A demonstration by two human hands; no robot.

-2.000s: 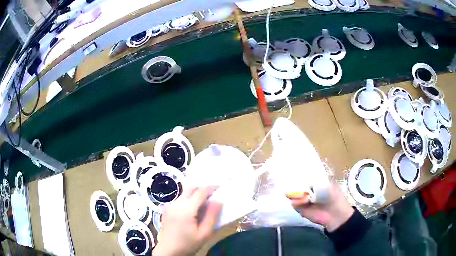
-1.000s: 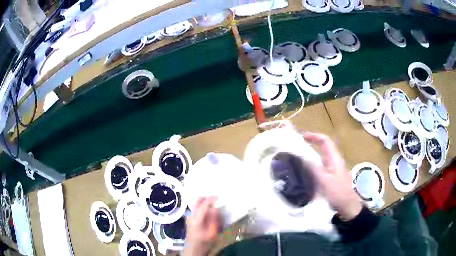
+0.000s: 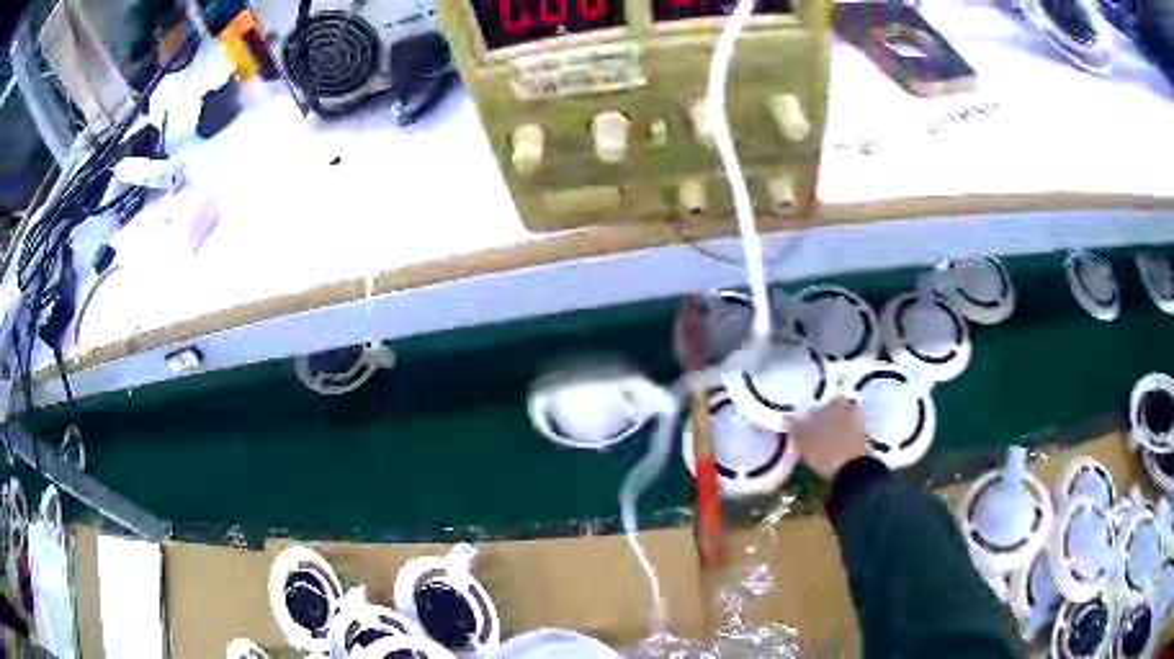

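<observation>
My right hand (image 3: 830, 435) reaches over the green belt to a group of white ring-shaped housings with pale grey centres. Its fingers are at the lower edge of one housing (image 3: 782, 379); whether they grip it cannot be told. My left hand is not in view. A blurred white housing (image 3: 592, 409) is over the belt, left of the brown diverter bar with the red end (image 3: 707, 496). A white lead (image 3: 633, 496) runs down from near its right side toward the bench. The hanging white cord (image 3: 734, 155) crosses in front of the group.
Black-centred housings (image 3: 444, 605) lie on the bench at lower left. More housings (image 3: 1007, 512) are piled at right. A beige power supply (image 3: 657, 129) with red digits stands on the white shelf. Cables (image 3: 52, 245) are at far left. Crinkled clear plastic (image 3: 760, 605) is at the lower middle.
The view has tilted up to the shelf. My right hand has moved from the black-centred housing to the belt group. My left hand has left the view. A blurred housing now shows left of the bar.
</observation>
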